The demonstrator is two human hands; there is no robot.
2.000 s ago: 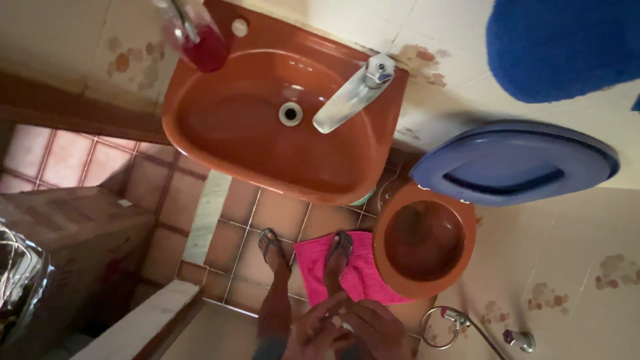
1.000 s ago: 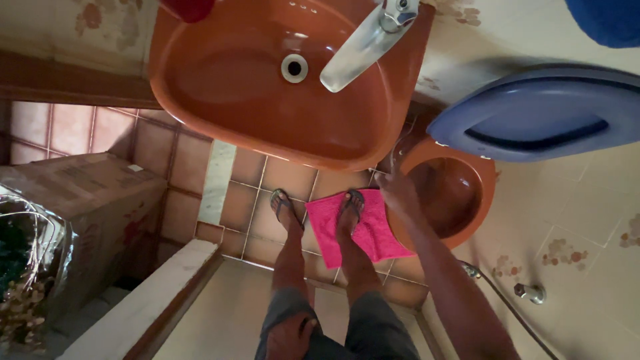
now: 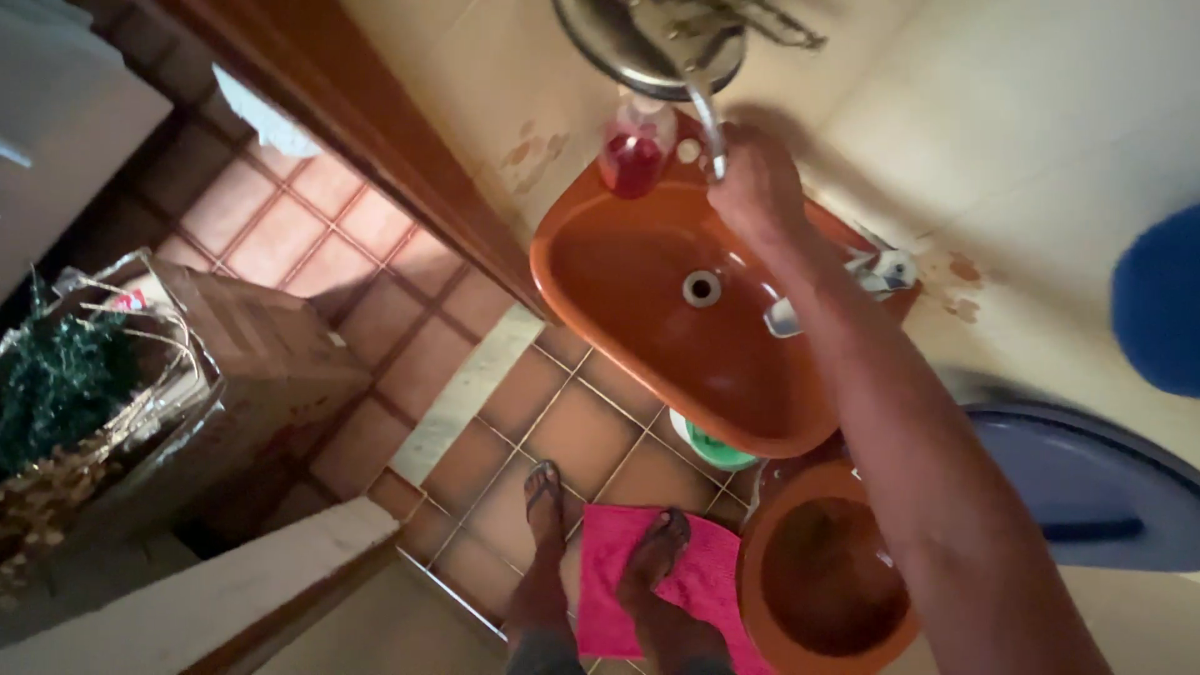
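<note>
My right hand (image 3: 761, 183) reaches over the back left corner of the terracotta-coloured washbasin (image 3: 600, 314), its forearm crossing above the chrome faucet (image 3: 881, 274). The fingers are curled beside the lower end of a thin shiny metal rod (image 3: 705, 112); whether they grip it is hidden. That rod hangs in front of a round metal-rimmed object (image 3: 609, 56) by the wall. Just left of the hand, a clear bottle of red liquid (image 3: 636, 159) stands on the basin's corner. No water shows running, and the drain (image 3: 701, 289) is uncovered. My left hand is out of view.
Below the basin are a toilet bowl (image 3: 759, 600) with a raised blue lid (image 3: 1041, 469), a pink mat (image 3: 609, 600) under one foot, and a green-and-white container (image 3: 717, 448). At left stand a wooden door frame (image 3: 412, 159) and a cardboard box (image 3: 253, 328) holding artificial greenery.
My right hand has moved from beside the toilet rim up to the basin's back corner. Two seconds ago both hands were together low in view. The view has swung toward the doorway.
</note>
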